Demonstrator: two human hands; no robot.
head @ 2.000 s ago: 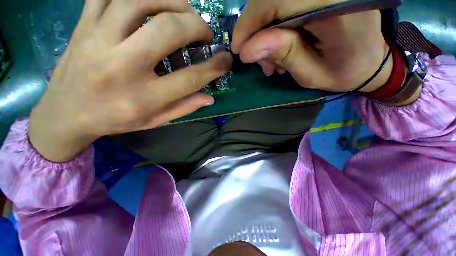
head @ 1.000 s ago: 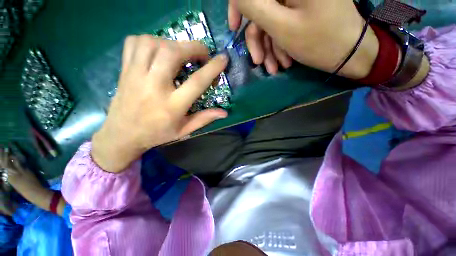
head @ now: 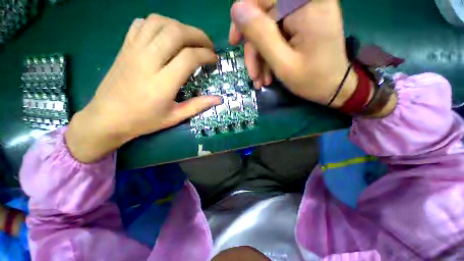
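Note:
A green PCB panel (head: 226, 109) with silvery rectangular parts lies on the green mat near the bench's front edge. My left hand (head: 147, 81) rests over the panel's left side, thumb and fingers spread on it, hiding part of it. My right hand (head: 297, 48) is at the panel's upper right, fingers curled around slim tweezers (head: 291, 7), of which only a purplish part shows above the hand. The tweezer tip is hidden. A dark flat strip (head: 280, 97) lies right of the panel, partly under my right hand's shadow.
Another PCB panel (head: 45, 92) lies at the left. More boards (head: 18, 23) stand at the far left corner. A white round object (head: 452, 10) is cut off at the top right. A coworker's blue sleeve (head: 15, 244) and red wristband show at the lower left.
The view has shifted and turned. The panel now shows more of its lower part, with my left hand further to its left side. The tweezers' purplish part has come into view above my right hand.

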